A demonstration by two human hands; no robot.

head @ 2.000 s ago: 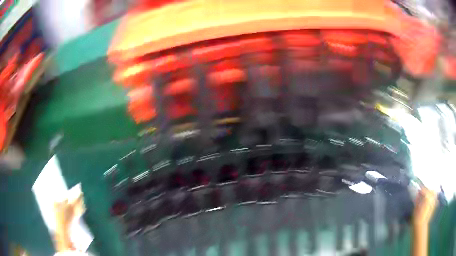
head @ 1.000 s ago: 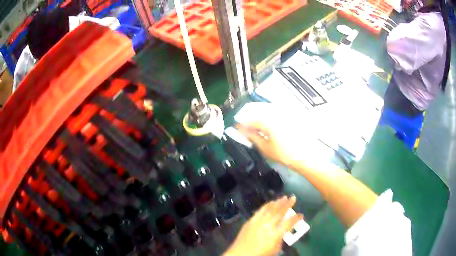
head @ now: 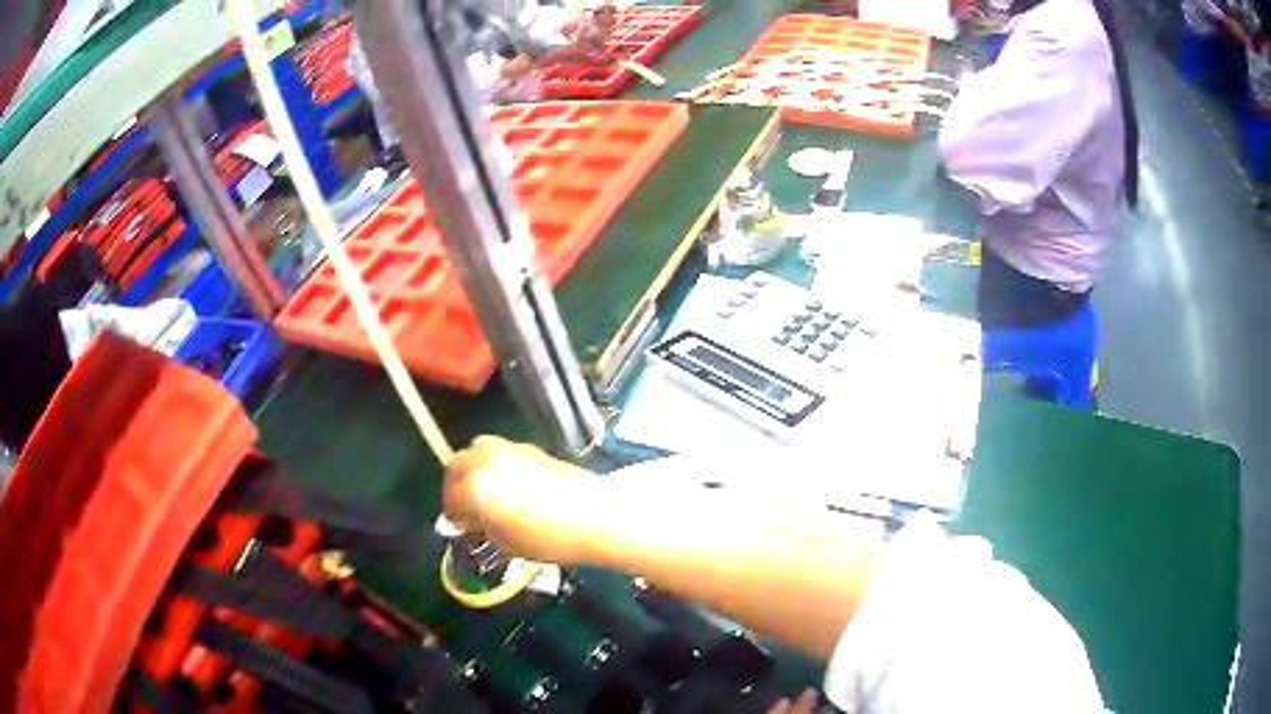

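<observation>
My right hand (head: 519,499) reaches across from the right, fingers curled, at the lower end of the pale rod (head: 349,279). It is directly above the metal-topped bottle (head: 478,555), which has a yellow ring (head: 481,600) around its base. The hand hides the rod's lower end and the bottle's top, and whether it grips either cannot be told. Only some fingertips of my left hand (head: 797,702) show at the bottom edge; what they hold is out of view. Dark watches (head: 669,663) with small shiny buckles (head: 602,651) lie below my right forearm.
Red trays (head: 126,516) with black straps (head: 265,614) stand at the lower left. A metal post (head: 481,237) rises behind the bottle, with an empty-pocketed red tray (head: 586,168) beyond. A large calculator (head: 822,377) is right of it. Another person (head: 1038,140) is at the upper right.
The view has turned right and up. My right hand has moved from beside the bottle to above it. My left hand and its white card have almost left the picture at the bottom.
</observation>
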